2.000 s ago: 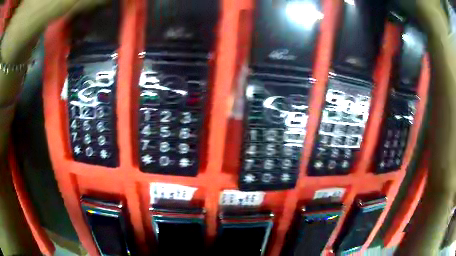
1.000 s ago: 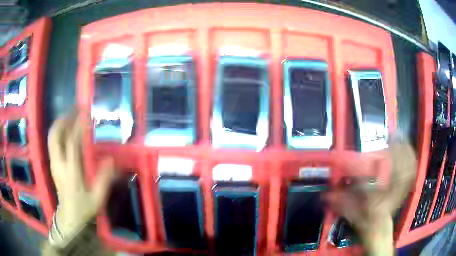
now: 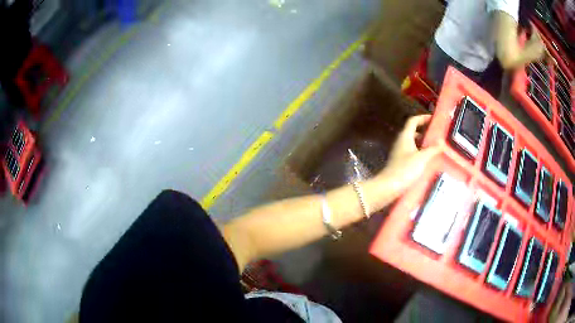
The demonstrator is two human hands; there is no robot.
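Observation:
A red foam tray (image 3: 394, 243) is held tilted at the right of the view. It bears two rows of closed phones, several in each, with dark windows and silver-blue edges; one phone (image 3: 441, 214) shines white with glare. My left hand (image 3: 410, 151) grips the tray's left edge, thumb on the upper face, fingers partly hidden by the tray. My right hand (image 3: 560, 309) shows only as a small part at the tray's lower right corner, cut off by the picture's edge; its grip cannot be made out.
An open brown cardboard box (image 3: 315, 142) stands below my left forearm. Another person's hand (image 3: 523, 50) is near a neighbouring red tray (image 3: 522, 88) at the upper right. The grey floor has a yellow line (image 3: 243, 164). More red frames (image 3: 31, 167) are at far left.
The view has swung from above the trays to the floor at the left. The tray is now raised and tilted, with my left hand gripping its edge. My right hand is mostly out of view.

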